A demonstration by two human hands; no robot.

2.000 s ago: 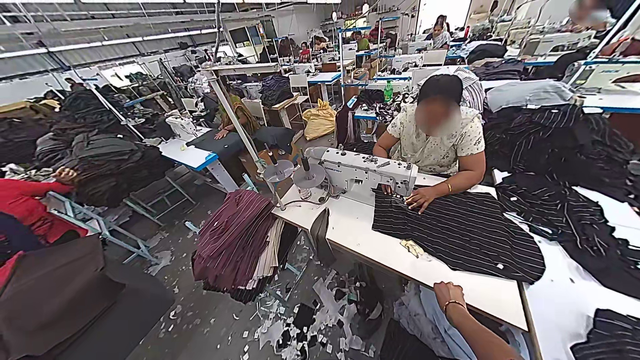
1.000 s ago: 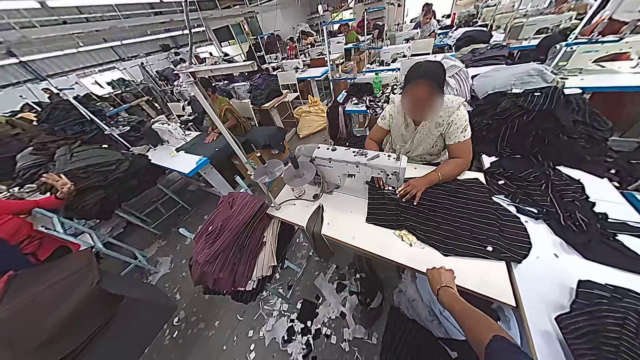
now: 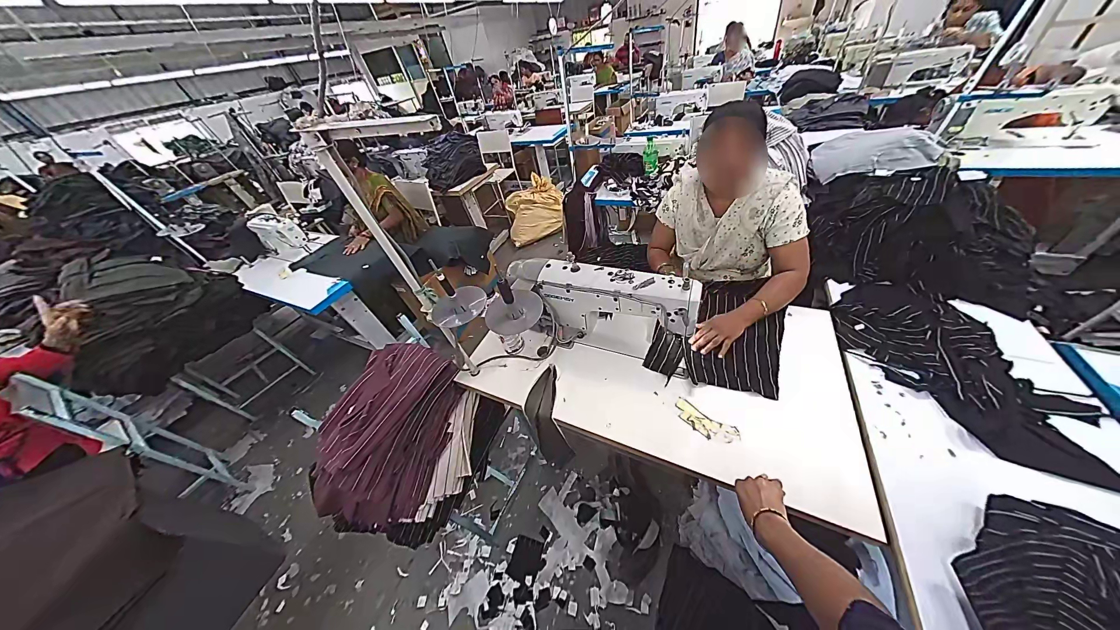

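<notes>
My right hand [image 3: 759,499], with a bangle at the wrist, rests at the near edge of a white sewing table [image 3: 822,437]. Its fingers are bent, and whether they grip the edge is unclear. My left hand is out of view. Across the table a co-worker sits behind an industrial sewing machine [image 3: 612,297], one hand [image 3: 717,334] flat on black striped cloth [image 3: 739,367]. Part of that cloth hangs toward the co-worker's lap. A small black striped piece [image 3: 663,350] lies beside it, near the needle area. Yellowish scraps [image 3: 704,422] lie between my hand and the machine.
Maroon striped pieces [image 3: 385,437] hang in a stack at the table's left end, near thread stands [image 3: 512,311]. Cloth scraps [image 3: 560,525] litter the floor. Black striped garments [image 3: 945,367] cover part of the right-hand table. A person's red sleeve [image 3: 35,367] shows at far left.
The black striped cloth, spread along the table to the right before, has been drawn back toward the co-worker and covers less of the tabletop. My right hand stays at the table's edge.
</notes>
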